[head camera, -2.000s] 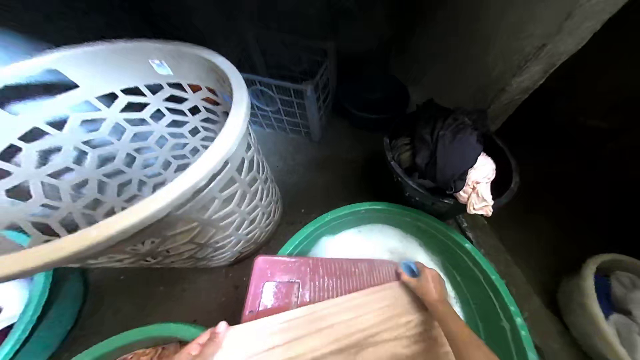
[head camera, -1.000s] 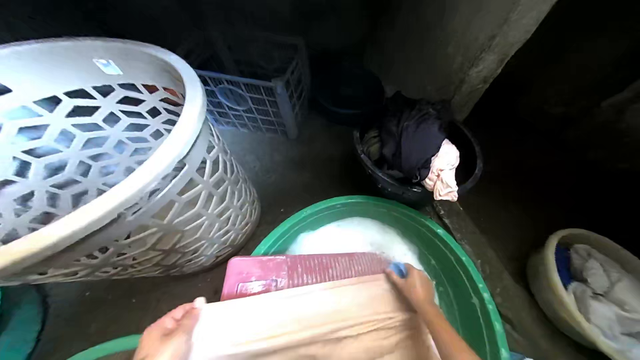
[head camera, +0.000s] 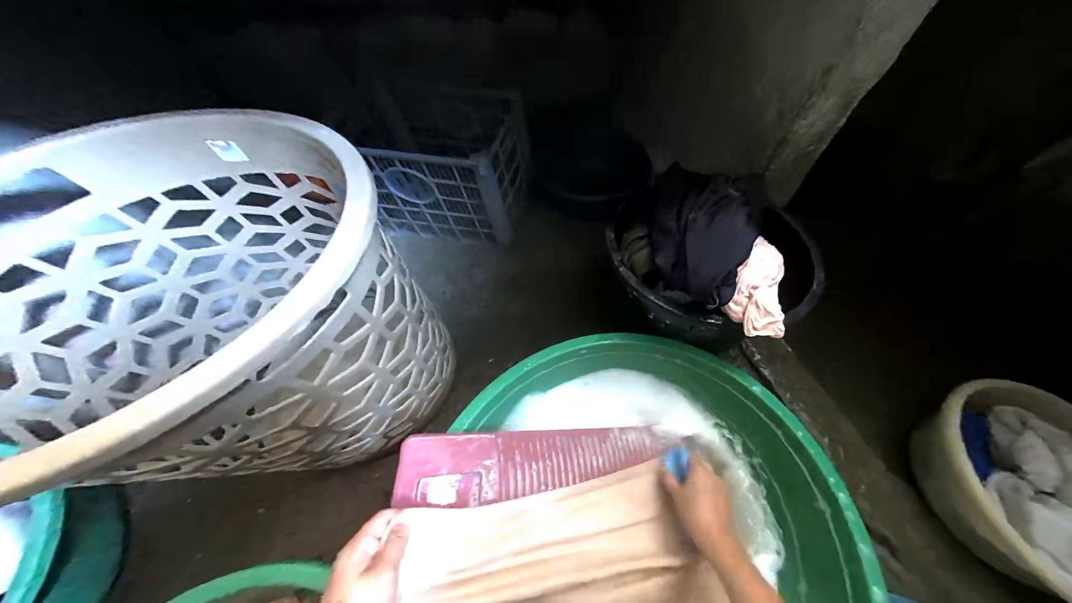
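Note:
A peach-coloured cloth (head camera: 553, 544) is stretched between my two hands over a pink plastic washboard (head camera: 536, 465). My left hand (head camera: 368, 557) grips the cloth's left end, near the washboard's lower left corner. At the cloth's right end, my right hand (head camera: 703, 507) holds it against the board, with a blue thing, too small to identify, at its fingers. Beneath lies a green plastic basin (head camera: 804, 452) with white suds (head camera: 611, 398) in it. The cloth hides part of the board and of the basin.
A tall white lattice laundry basket (head camera: 360, 360) stands at left, a grey plastic crate (head camera: 444, 197) behind it. A black basin (head camera: 804, 276) holds dark and pink clothes. At right is a cream tub (head camera: 938, 469) of laundry; green basin rims (head camera: 260, 578) show lower left.
My left hand has come up into fuller view, still holding the cloth, and more of the cloth shows spread out. My right hand stays at the washboard's right end.

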